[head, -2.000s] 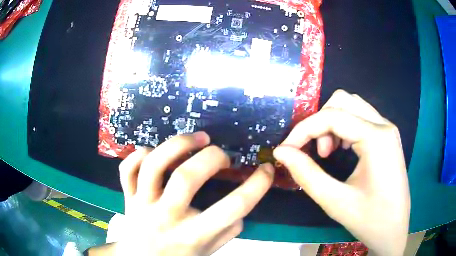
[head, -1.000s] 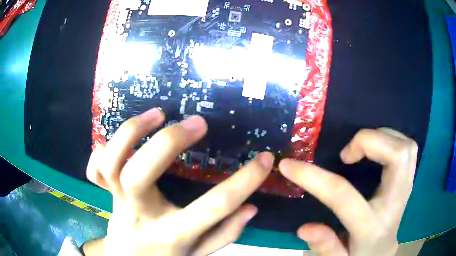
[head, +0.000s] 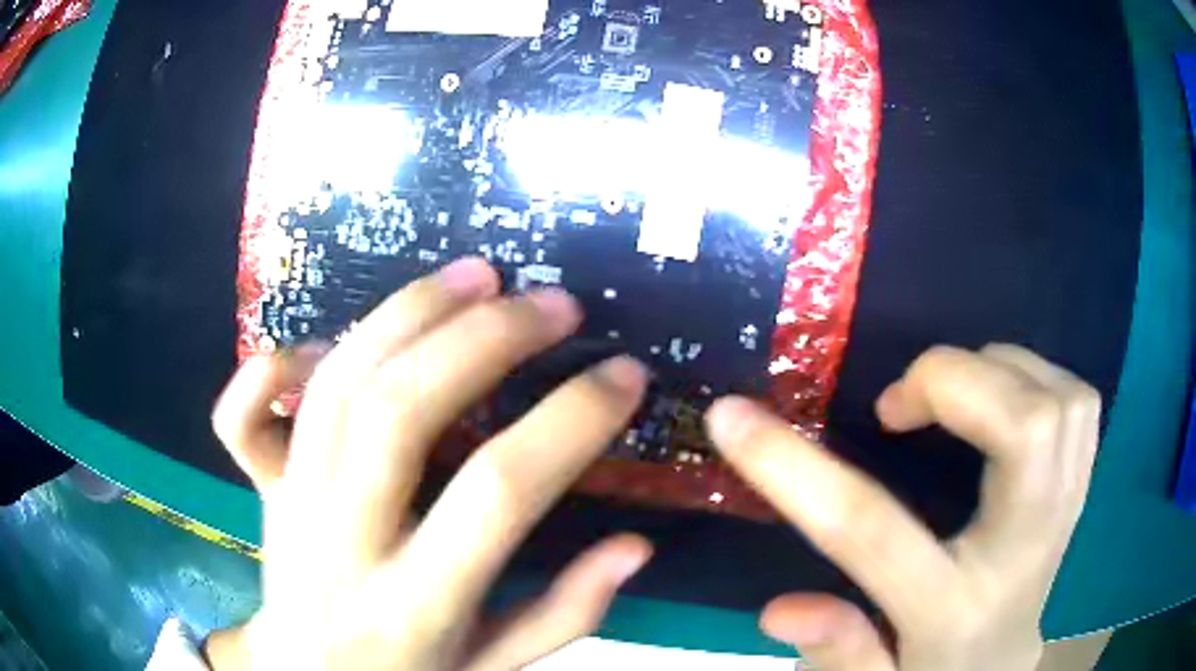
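Note:
A black circuit board (head: 551,315) with two white labels lies on a shiny red bubble bag (head: 836,236) in front of me. My left hand (head: 433,459) is spread over the board's lower left part, fingertips on or just above it. My right hand (head: 918,524) has its index fingertip on the board's lower right corner, with the other fingers bent and apart. A small amber tape piece (head: 687,420) seems to lie at the near edge, left of that fingertip. Neither hand holds anything that I can see.
A black work mat (head: 997,184) lies under the bag on a green bench top (head: 29,275). Part of a blue block (head: 1186,262) shows at the right rim. Another red bag (head: 37,39) is at the upper left. A yellow and black floor stripe (head: 184,519) shows at lower left.
My right thumb has parted from the board corner since the oldest frame, leaving the index fingertip there. My left index fingertip has moved left, away from the corner. The board now sits slightly nearer me.

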